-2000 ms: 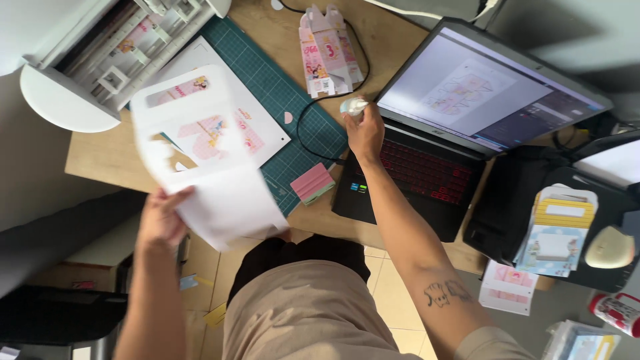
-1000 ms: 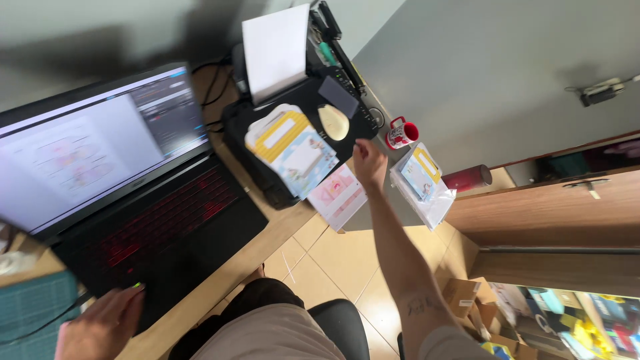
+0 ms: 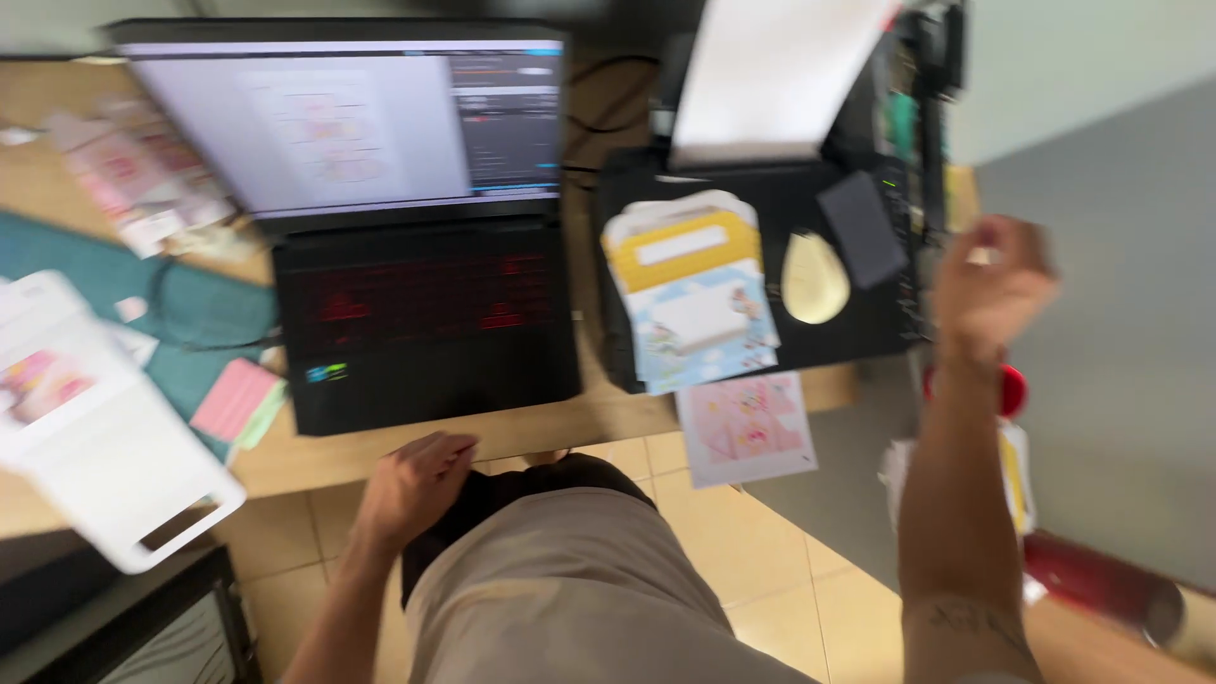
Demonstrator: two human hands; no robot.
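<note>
My left hand (image 3: 414,484), fingers curled, hovers just off the desk's front edge below the laptop (image 3: 427,323); nothing shows in it. At the right, my right hand (image 3: 996,275) is bent near the side of the black printer (image 3: 855,332); motion blur hides whether its fingers hold anything. On the printer lie yellow and blue printed paper cutouts (image 3: 703,285), a cream oval object (image 3: 814,278) and a dark flat rectangle (image 3: 863,228). A pink printed sheet (image 3: 748,427) sticks out beneath the printer's front. A white die-cut sheet (image 3: 123,456) lies at the left, overhanging the desk.
A green cutting mat (image 3: 204,309) and pink sticky notes (image 3: 236,399) are left of the laptop, with folded pink paper boxes (image 3: 133,180) behind. White paper (image 3: 769,85) stands in the printer's rear feed. A red mug (image 3: 1013,391) is partly behind my right forearm.
The white sheet that my left hand held two seconds ago now lies on the desk. My right hand has left the white object by the laptop and moved to the printer's right side.
</note>
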